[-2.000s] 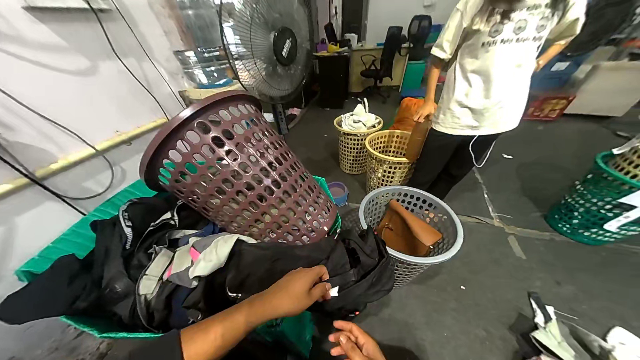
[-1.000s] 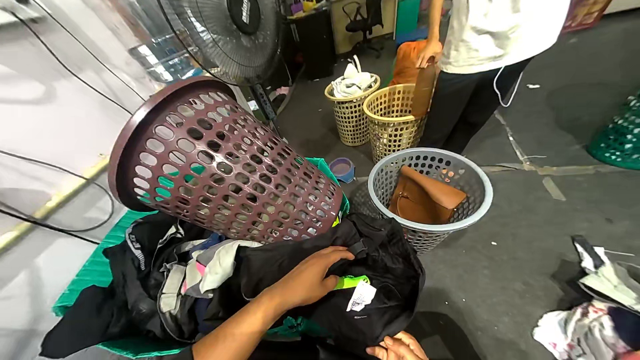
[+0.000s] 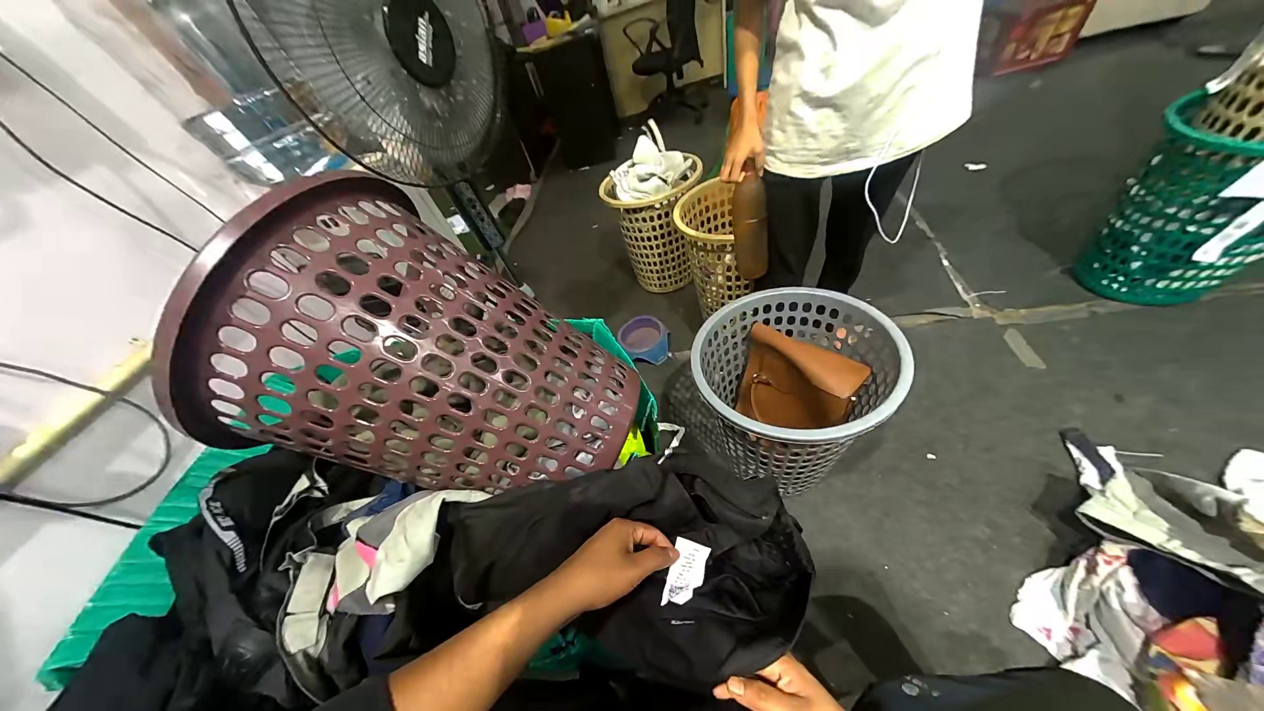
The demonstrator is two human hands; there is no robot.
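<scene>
A black fabric garment [image 3: 731, 602] lies spread before me on a heap of dark clothes. On its upper side, my left hand [image 3: 617, 568] pinches a white printed tag [image 3: 684, 573] between thumb and fingers. My right hand [image 3: 775, 686] grips the garment's lower edge between thumb and fingers. Left of it, black, grey and white clothes [image 3: 385, 553] with a pink patch are piled up. A maroon perforated plastic basket [image 3: 425, 346] lies tilted on its side above the heap. Just beyond the garment stands a grey perforated basket [image 3: 805, 434] holding a brown leather-like bag [image 3: 805, 380].
A person [image 3: 859, 99] stands ahead, holding a brown object [image 3: 750, 227] beside two beige baskets [image 3: 657, 242]. A pedestal fan [image 3: 395, 79] is at upper left. A green basket [image 3: 1136, 247] stands at right, and loose clothes [image 3: 1155, 592] lie on the floor at lower right. A small purple-blue tub [image 3: 644, 339] sits behind.
My right hand was apart from the garment two seconds ago and now grips its edge. The neon green piece beside the white tag one second ago no longer shows there. The view has shifted.
</scene>
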